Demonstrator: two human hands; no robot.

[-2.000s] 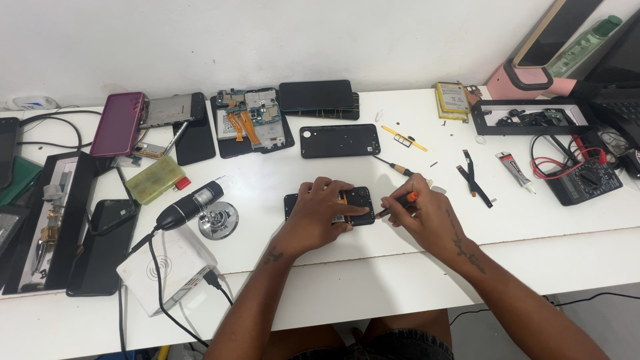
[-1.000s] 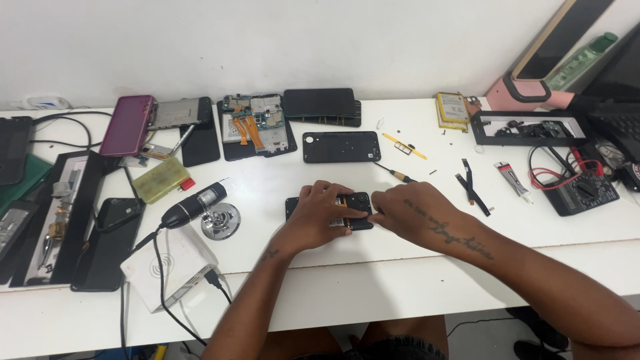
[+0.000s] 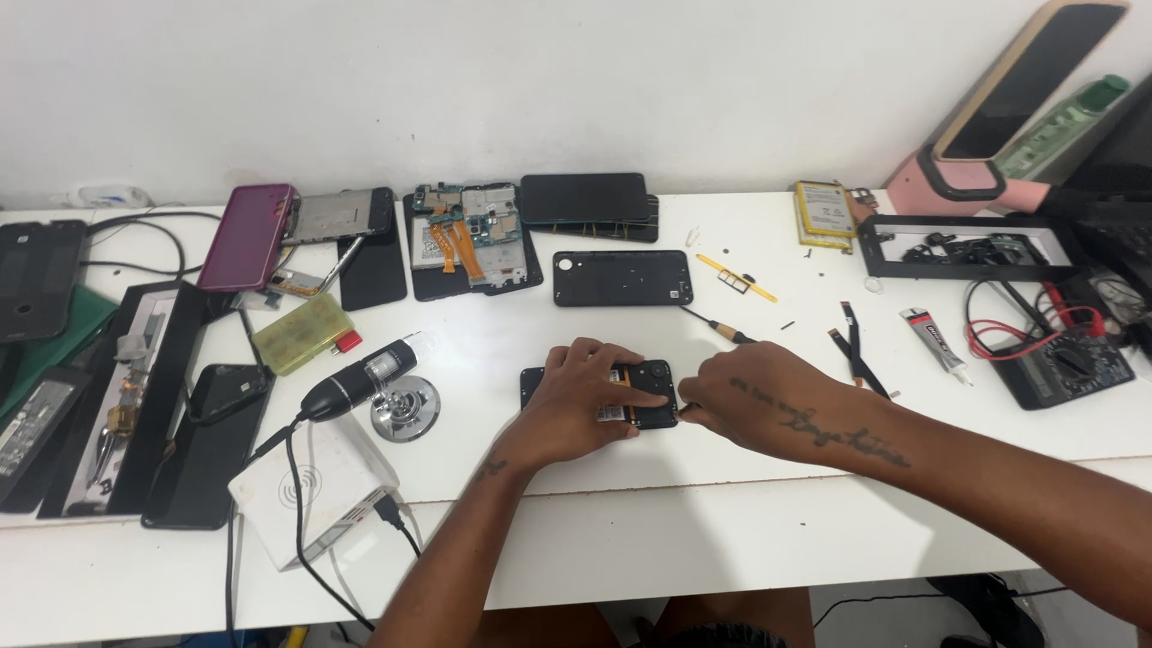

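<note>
An opened smartphone point(image 3: 654, 409) lies on the white table, its inner side up, with an orange flex cable and part of the battery showing. My left hand point(image 3: 589, 391) spreads over it and grips it by its long edges, the index finger resting near the camera end. At the phone's right end is my right hand point(image 3: 738, 396), fingers curled against the corner; whatever it may hold is hidden beneath it. A thin tool with a tan grip point(image 3: 725, 331) lies just behind the right hand. Farther back is a detached black phone back cover point(image 3: 621, 278).
Left of the phone stand a USB microscope point(image 3: 360, 378) and its round metal base point(image 3: 405, 408), beside a white box point(image 3: 315, 486) with cables. Flex cables point(image 3: 855, 351), a glue tube point(image 3: 936, 344) and a multimeter point(image 3: 1053, 364) lie right. Phone boards point(image 3: 477, 225) lie behind.
My right hand has turned over at the phone's right end; the orange-handled tool seen in it two seconds ago no longer shows. My left hand stays on the phone.
</note>
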